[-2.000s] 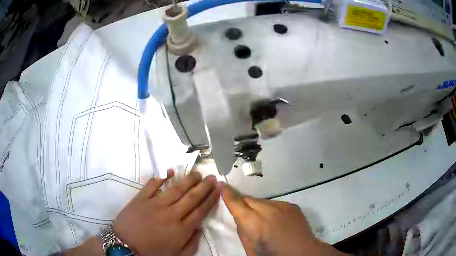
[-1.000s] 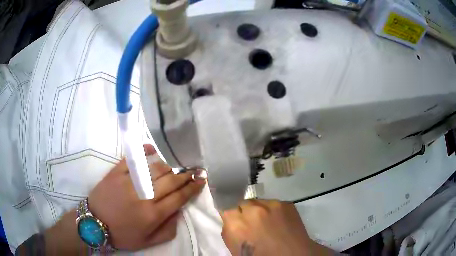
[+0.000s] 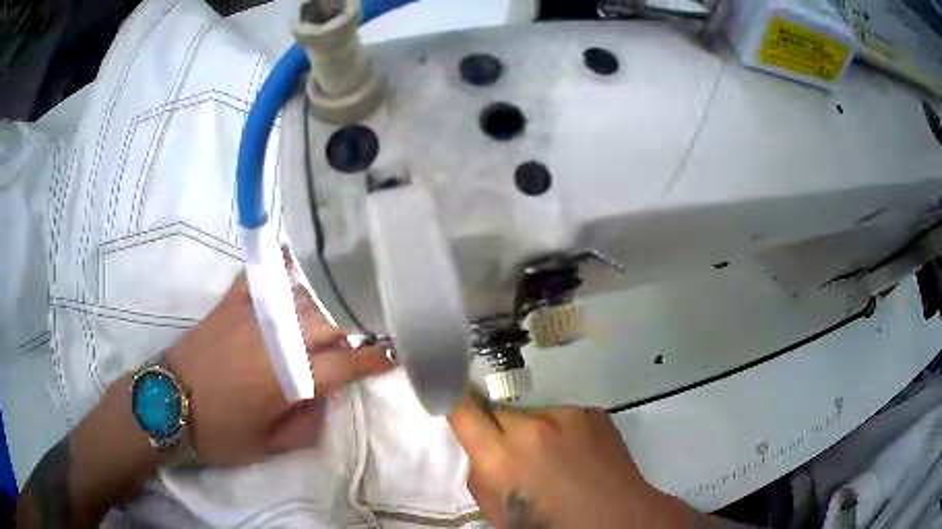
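Observation:
The white trousers (image 3: 186, 279) with dark double stitching lie on the machine table, left of and under the sewing machine head (image 3: 640, 134). My left hand (image 3: 232, 372), with a turquoise-faced watch, lies on the cloth, fingers reaching to the presser foot area; a pale nozzle (image 3: 277, 320) crosses in front of it. My right hand (image 3: 547, 465) is beside the lower end of the pale lever guard (image 3: 421, 300), fingertips at the cloth edge and partly hidden. The needle is hidden behind the guard. I cannot tell whether the right fingers pinch the cloth.
A blue tube (image 3: 258, 155) curves round the head's left end. Ribbed tension knobs (image 3: 508, 383) stick out close to my right hand. A white box with a yellow label (image 3: 801, 47) sits on top of the machine. Pale garments (image 3: 888, 465) are at the lower right.
My left hand has moved left from beside the right fingertips. The cloth under the hands has shifted and shows more folds and seam near the front. The camera view has also shifted.

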